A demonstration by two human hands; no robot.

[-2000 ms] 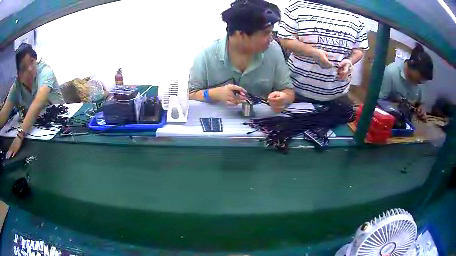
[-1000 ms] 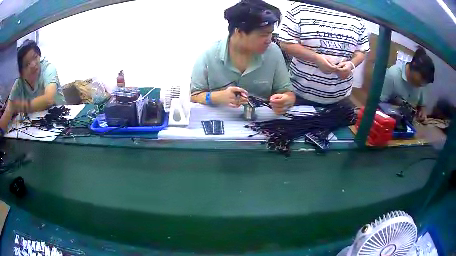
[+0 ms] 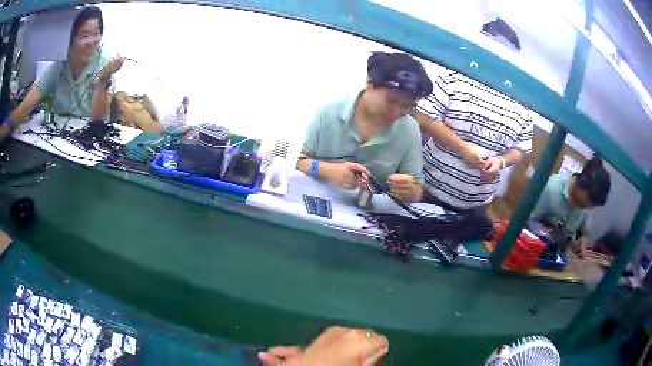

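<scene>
One bare hand, which looks like my right hand point(image 3: 332, 348), shows at the bottom middle, cut off by the lower edge. A fingertip points left and the knuckles are raised. Whether it holds anything is hidden. My left hand is not in view. Many small white rectangular pieces point(image 3: 53, 332), possibly pouch cells, lie spread on a dark sheet on the near bench at lower left, well left of the hand.
A small white fan point(image 3: 527, 355) stands right of the hand. The green conveyor belt point(image 3: 214, 254) crosses ahead, with a black round part point(image 3: 23, 210) at its left. Opposite are several people, a blue tray point(image 3: 207, 183), a black cable heap point(image 3: 429, 230) and a green frame post point(image 3: 532, 193).
The view has tilted and shifted, showing more of the white pieces. A hand has come in at the bottom. The far-left worker has raised a hand; the middle worker now looks down.
</scene>
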